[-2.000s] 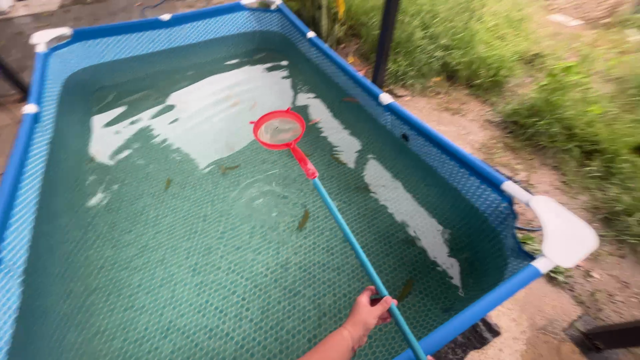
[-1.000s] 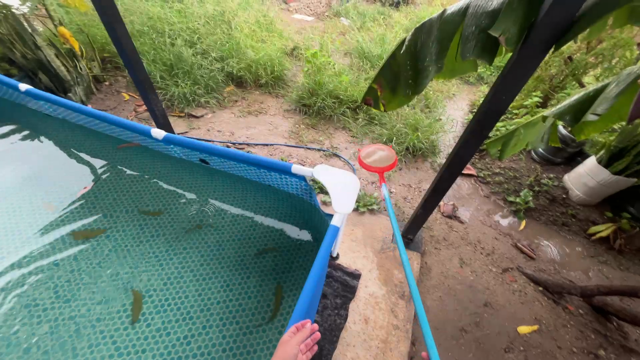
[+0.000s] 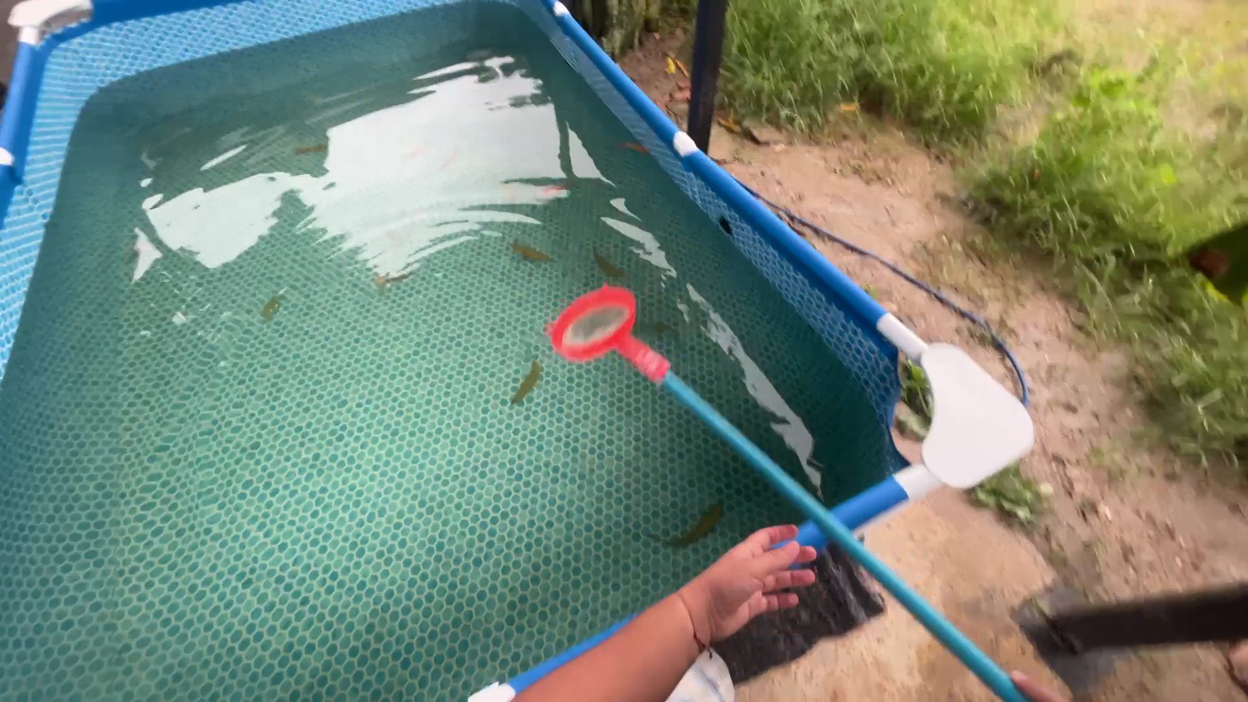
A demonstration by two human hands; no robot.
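A red-rimmed strainer [image 3: 595, 324] on a long teal pole [image 3: 770, 468] reaches over the water of a blue frame pool [image 3: 799, 253]. My left hand [image 3: 756, 583], fingers spread and holding nothing, is just left of the pole near the pool's front rail. Only a small part of my right hand [image 3: 1032, 687] shows at the bottom edge, closed at the lower end of the pole. Leaves or fish, too unclear to tell, show as dark shapes [image 3: 526, 381] in the water around the strainer.
A white plastic corner piece [image 3: 975, 417] joins the rails at the right. A blue hose [image 3: 916, 278] lies on the dirt beside the pool. A dark post [image 3: 706, 73] stands behind the far rail, and a dark beam [image 3: 1150, 619] is at the lower right.
The strainer has gone from outside the pool, beyond the white corner, back over the water. My left hand held the pole two seconds ago and is off it now. The view has swung left.
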